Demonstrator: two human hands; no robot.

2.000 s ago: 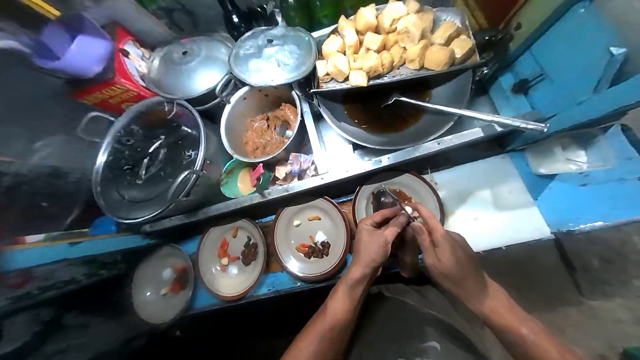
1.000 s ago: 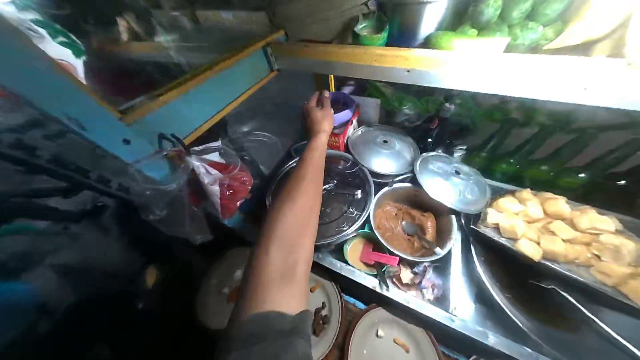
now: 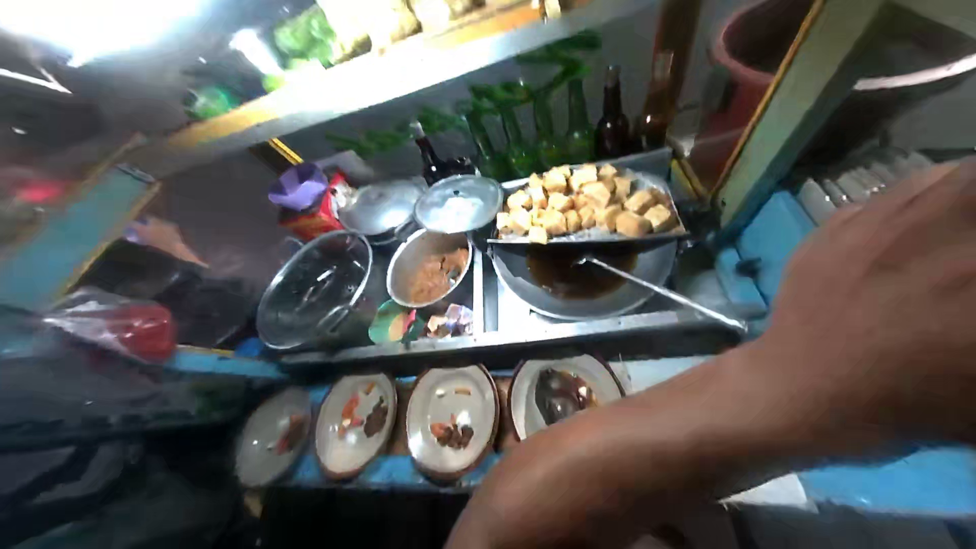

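Observation:
A bare forearm, apparently my left, crosses from the bottom centre to the right edge. My left hand (image 3: 884,297) is large and blurred there, near the blue surface, its fingers cut off or hidden. What it holds cannot be seen. My right hand is out of view. Beside the forearm, the rightmost plate (image 3: 524,404) holds a dark, glossy thing and reddish bits. Left of it, a plate (image 3: 427,404) bears chillies and dark paste. Another plate (image 3: 335,446) carries reddish pieces and paste, and the leftmost plate (image 3: 255,450) has a few reddish pieces.
Behind the plates are a wide pot (image 3: 267,309), a pot of brown sauce (image 3: 437,278) with a spoon, and a wok (image 3: 656,286) with a long-handled ladle (image 3: 663,290). Fried tofu pieces (image 3: 587,200) fill a tray above the wok. Bottles (image 3: 577,126) and a purple container (image 3: 299,187) stand farther back.
Both hands were at the rightmost plate two seconds ago. One second ago an arm reached to the purple container; now an arm extends to the right. The view has swung markedly.

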